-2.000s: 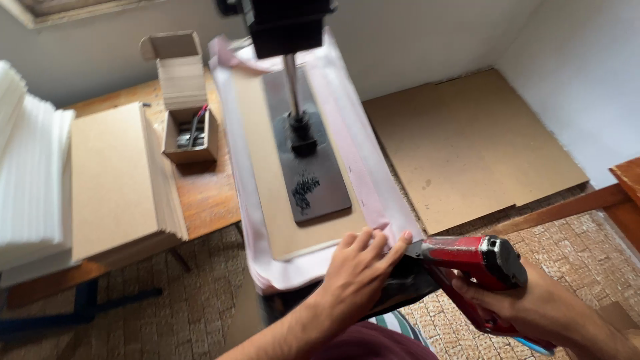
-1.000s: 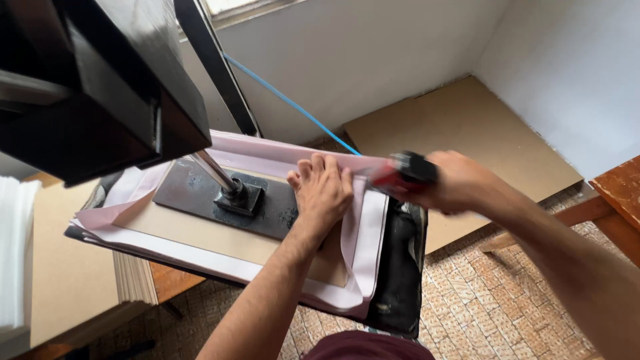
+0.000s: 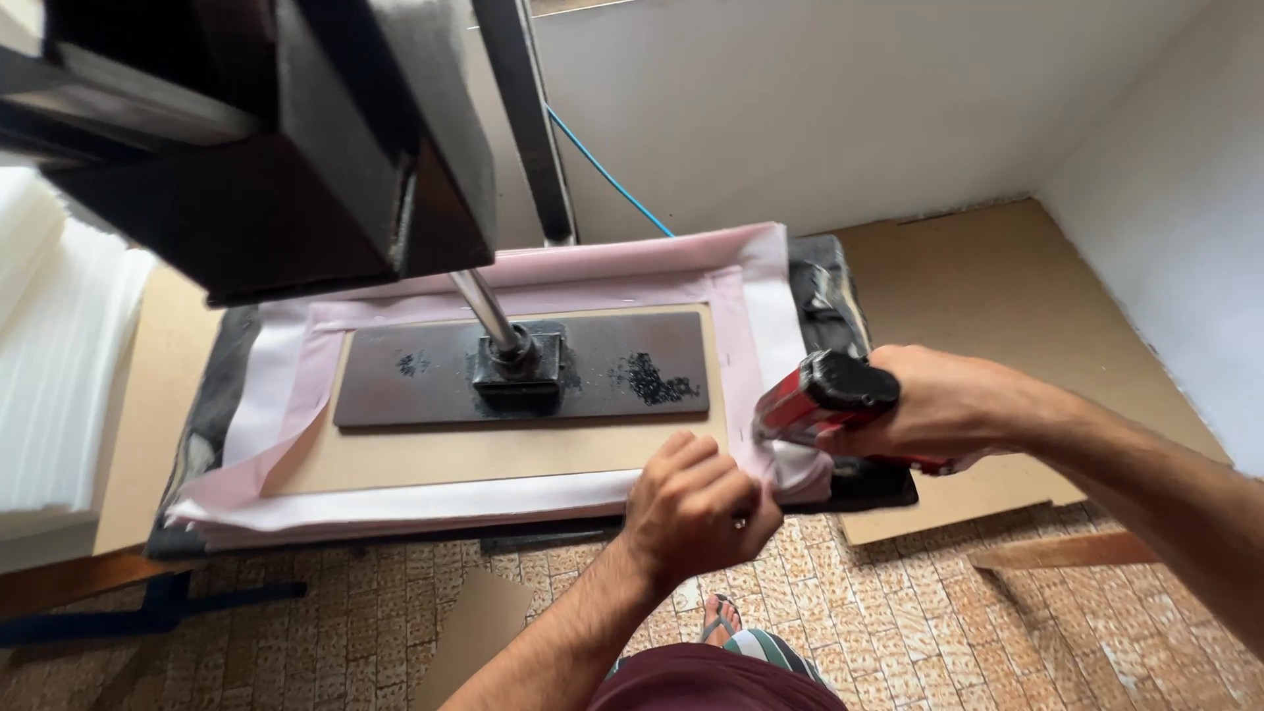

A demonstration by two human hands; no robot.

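My right hand (image 3: 918,400) grips a red and black staple gun (image 3: 815,395), its nose down on the pink fabric (image 3: 741,365) near the panel's near right corner. Beside it, my left hand (image 3: 696,499) is closed on the fabric edge at that corner. The fabric folds over the rim of a tan board (image 3: 415,459), with some staples showing along the right strip. A dark metal pressing plate (image 3: 612,370) on a steel rod (image 3: 489,311) rests on the board. Under the fabric lies a black padded base (image 3: 829,286).
The press's black frame (image 3: 336,148) hangs over the upper left. A blue air hose (image 3: 612,183) runs behind. White foam sheets (image 3: 69,365) and tan boards (image 3: 148,395) stand at left; flat boards (image 3: 968,296) lie on the floor at right, near a wooden bar (image 3: 1066,549).
The panel and pressing plate have turned from lengthwise to crosswise before me. My left hand, flat on the fabric's edge earlier, is now closed on fabric at the near right corner.
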